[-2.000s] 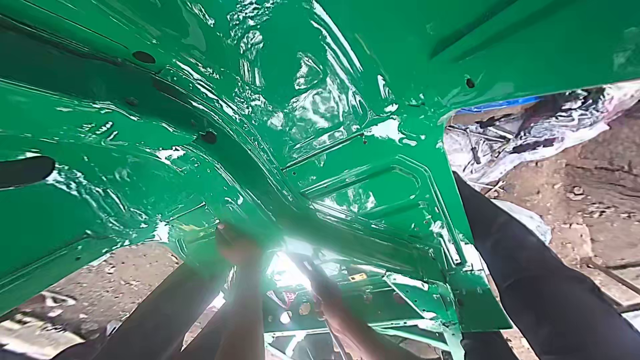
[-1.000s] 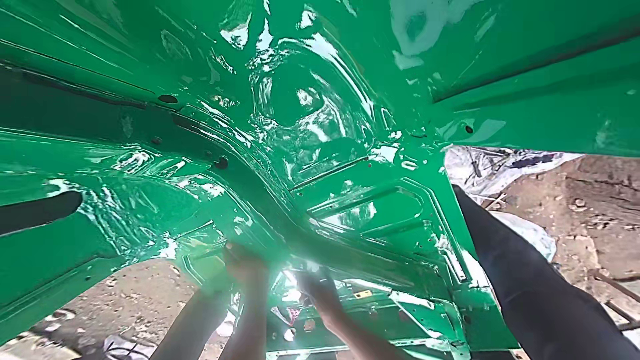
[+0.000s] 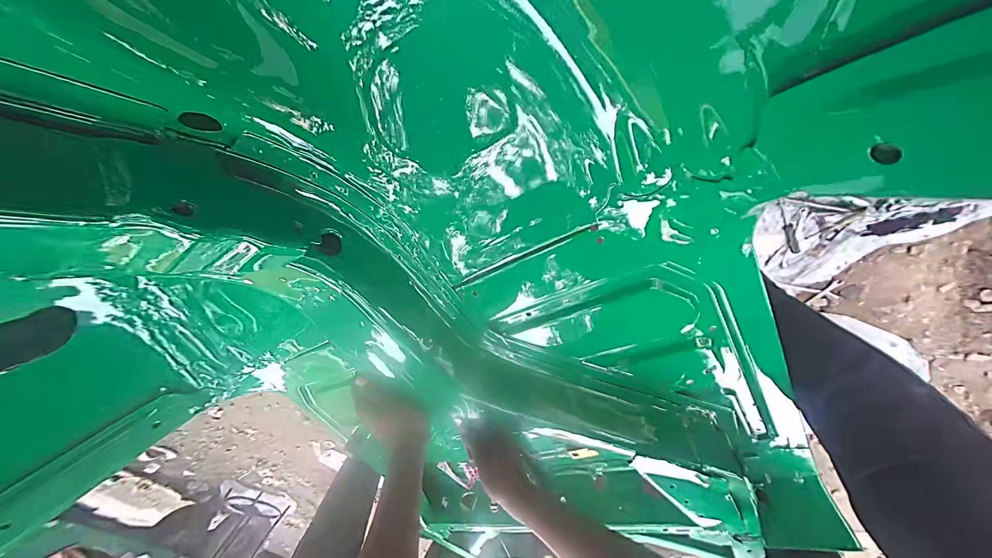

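A glossy green painted vehicle body panel (image 3: 542, 294) with ribs, a curved channel and round holes fills most of the head view. My left hand (image 3: 391, 411) is at the underside of the curved channel, left of a bright glare. Just to its right, my right hand (image 3: 492, 442) is near the same channel. Glare and blur hide the fingers of both hands, so whether either holds anything cannot be told. Below and right of my right hand is a green metal frame part (image 3: 589, 496).
A dark-clothed limb (image 3: 876, 418) stands at the right edge. Behind it, crumpled plastic sheeting (image 3: 821, 232) lies on bare soil (image 3: 945, 302). A wire-like object (image 3: 256, 504) and debris are on the ground at lower left. The panel spreads close overhead.
Both hands stay near the curved channel, side by side. No clear change in what they touch can be seen.
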